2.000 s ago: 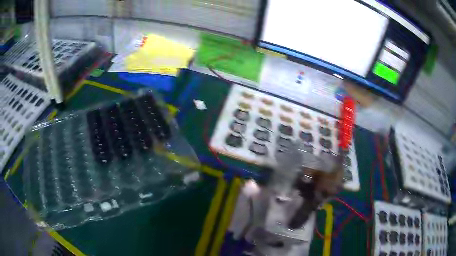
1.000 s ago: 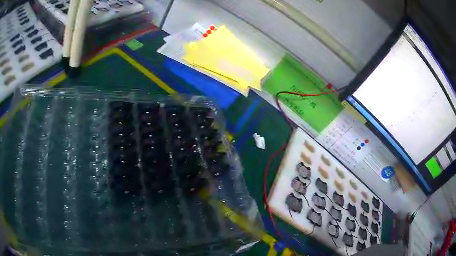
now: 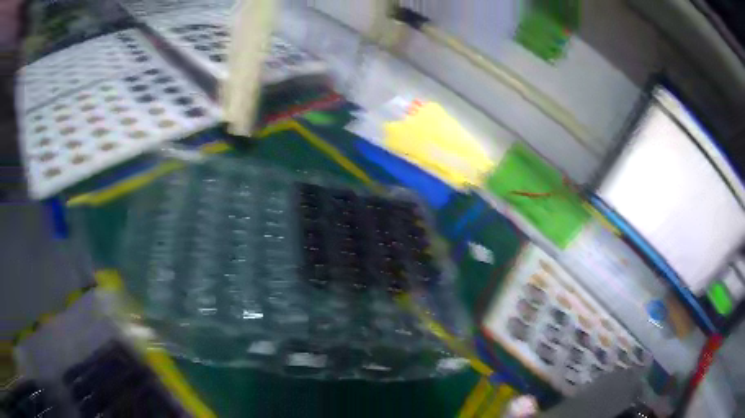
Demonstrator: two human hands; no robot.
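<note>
A clear ribbed blister tray (image 3: 220, 245) lies on the green mat in front of me. Several rows of black parts (image 3: 368, 241) fill its right side; the left rows hold no black parts. A white foam tray (image 3: 523, 269) with dark parts and some tan cutouts lies to the right. The red clamp handle (image 3: 707, 359) shows at the lower right edge. The picture is blurred. Neither of my hands can be made out in view.
A larger white foam tray (image 3: 41, 155) is at the upper left by a pale post (image 3: 245, 73). Yellow paper (image 3: 433, 143), a green sheet (image 3: 539, 196) and the monitor (image 3: 670, 188) stand behind. More black parts (image 3: 114, 380) are at the lower left.
The view has swung left since two seconds ago. The blister tray now sits more central than one second ago, and the left foam tray and lower-left black parts show more.
</note>
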